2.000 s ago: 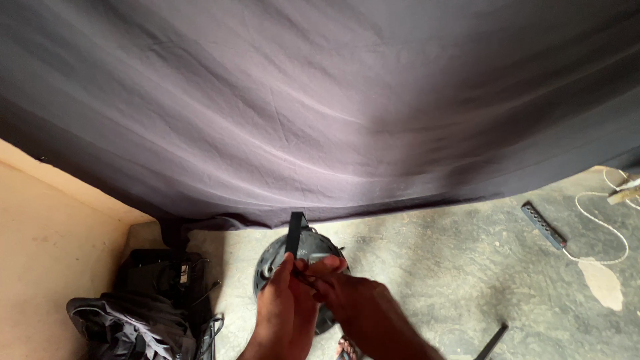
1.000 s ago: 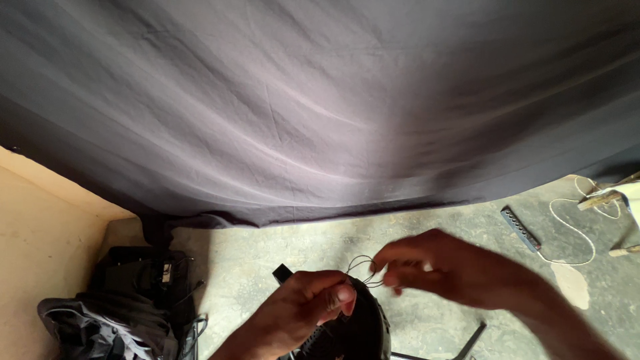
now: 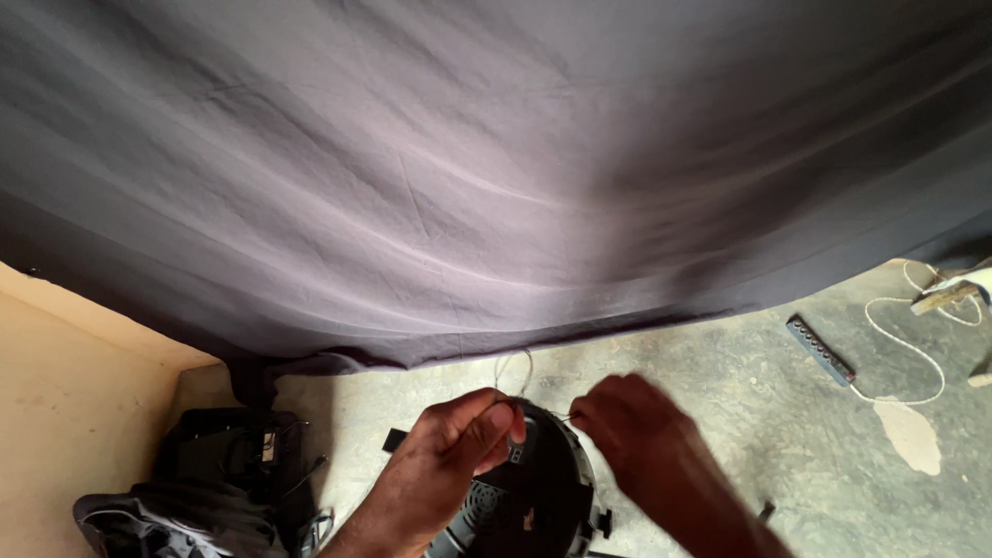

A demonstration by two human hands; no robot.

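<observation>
A thin cord or wire (image 3: 529, 370) loops up above my left hand (image 3: 457, 449), whose thumb and fingers pinch it. To the right, my right hand (image 3: 639, 434) grips another stretch of the same thin strand, drawn out between the two hands. Below and behind the hands is a round black device (image 3: 535, 496) with a vented, grille-like part and a side knob, possibly a studio light. A black flat piece (image 3: 394, 440) sticks out to the left of my left wrist; how it joins the device is hidden.
A large grey cloth (image 3: 465, 194) hangs across the front. Black bags (image 3: 225, 457) lie at the lower left by the wall. On the concrete floor at right rest a power strip (image 3: 820, 350) and its white cable (image 3: 922, 349), near a wooden piece (image 3: 945, 297).
The hands were close together at a black bar two seconds ago; they have since parted, with the strand between them. Its loop now stands higher above my left hand.
</observation>
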